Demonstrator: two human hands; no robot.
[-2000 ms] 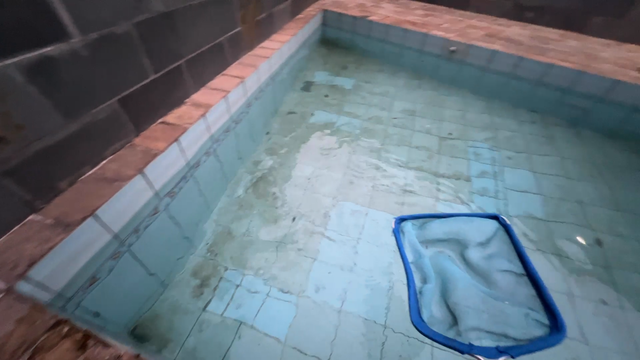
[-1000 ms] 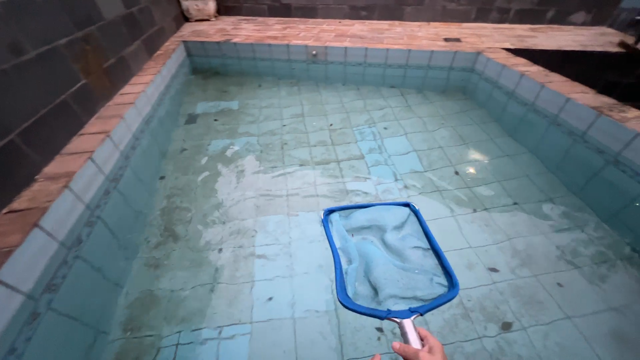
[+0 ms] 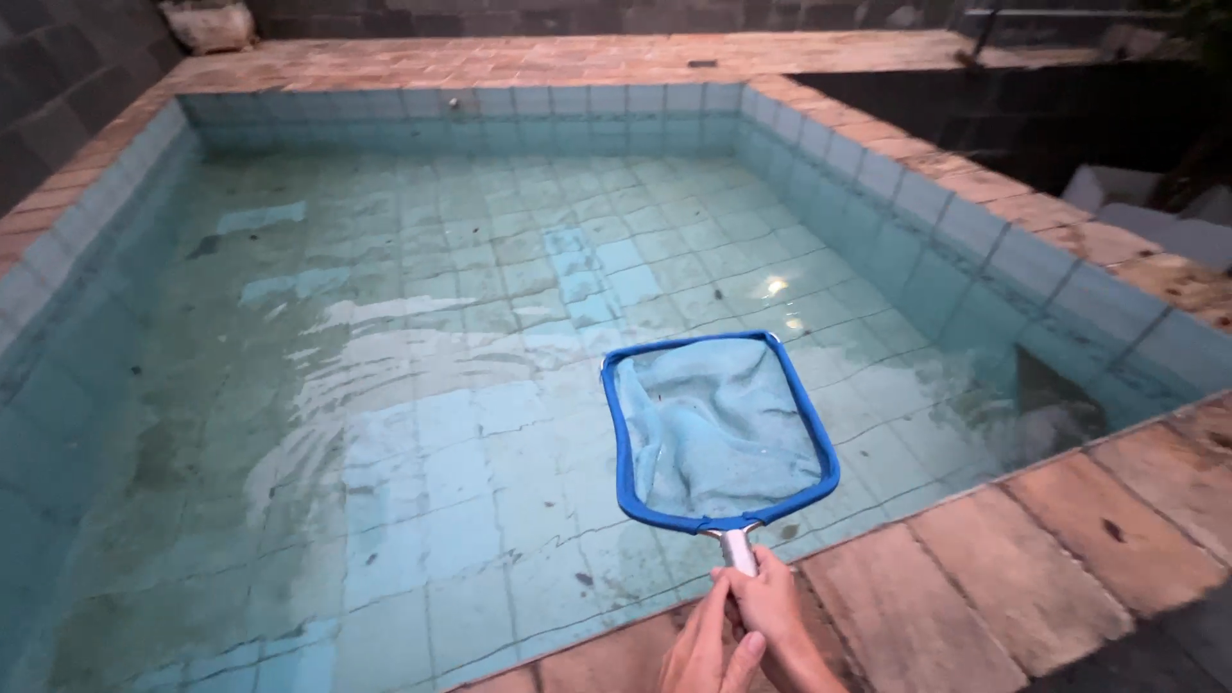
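Note:
A pool skimmer net [image 3: 717, 423] with a blue frame and pale blue mesh is held out above the tiled pool's water, near its close edge. My right hand [image 3: 767, 599] is closed around the short metal handle [image 3: 739, 552] just below the frame. Against it, on the left, rests my left hand [image 3: 707, 640], fingers extended and touching the right hand and handle area; whether it grips the handle cannot be told. A small dark speck lies on the mesh.
Brick coping [image 3: 972, 568] borders the pool on the near side and runs along the right. Dark bits of debris lie in the water [image 3: 433, 462]. At the far left corner stands a pale pot [image 3: 209, 26]. Dark block walls rise behind and at left.
The view has swung right and now shows the near coping. My left hand, barely in view a second ago, has come up beside the right one at the skimmer's handle.

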